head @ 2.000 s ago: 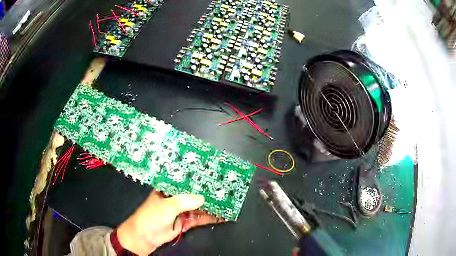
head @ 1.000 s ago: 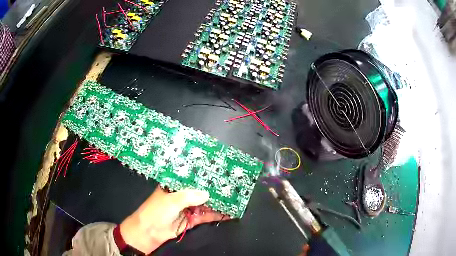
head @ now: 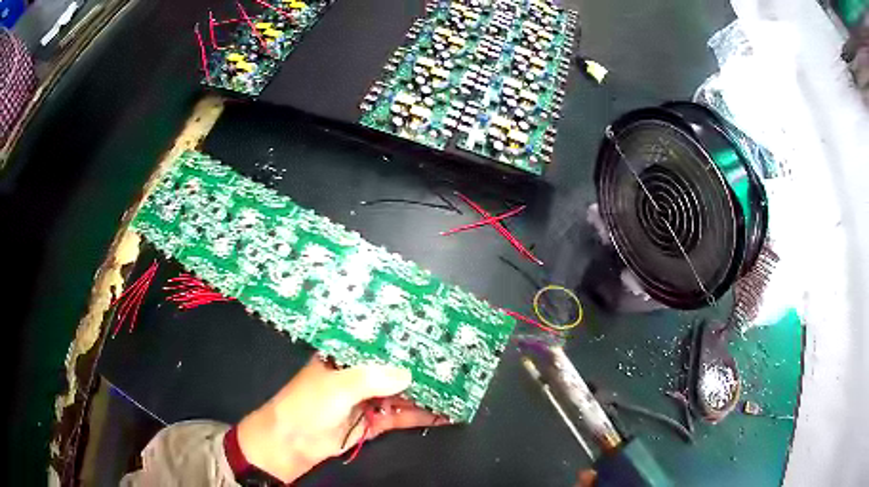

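Note:
A long green circuit board panel point(head: 329, 276) is held tilted, its solder side facing me. My left hand point(head: 319, 411) grips its near lower edge, thumb on top. Red and dark wires show under the fingers of that hand. A soldering gun point(head: 581, 404) points up and left, its tip just right of the panel's right end and not touching it. My right hand point(head: 587, 476) is almost wholly cut off by the bottom edge; only a small bit shows at the gun's body. A red wire point(head: 529, 321) sticks out at the panel's right end.
Unwired boards point(head: 476, 81) and a red-wired strip point(head: 252, 52) lie on a black tray point(head: 314, 71) at the back. A black fan point(head: 667, 204) stands right. Loose red wires point(head: 491, 224), a yellow ring point(head: 557, 307), a dross dish point(head: 715, 380) and red wire piles point(head: 195, 292) lie around.
The gun's tip moved up toward the panel's right end with smoke, then back slightly down and right. The panel and left hand have shifted slightly right in view, along with the whole scene.

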